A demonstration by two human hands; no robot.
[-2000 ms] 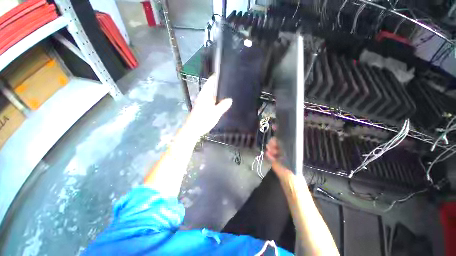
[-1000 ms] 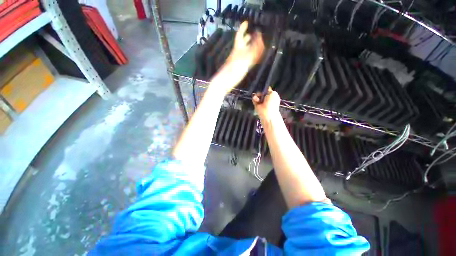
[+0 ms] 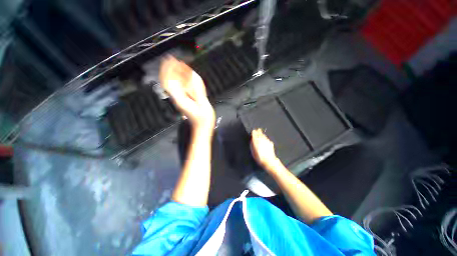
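A two-pocket tray with a black frame lies low beside the rack, with a dark flat panel in each pocket. My right hand is at the tray's near left edge, fingers curled; whether it grips the edge cannot be told. My left hand is raised in front of the lower rack shelf, fingers extended, with nothing in it. The picture is blurred.
A slotted holder with black fins stands on the lower shelf. The wire shelf edge crosses the upper left. White cables hang at the lower right. Red trays are at the upper right. Worn grey floor shows at the left.
The view has turned right and down to the tray. Both hands have left the upper shelf's slots, where the panels they held earlier went in among the fins.
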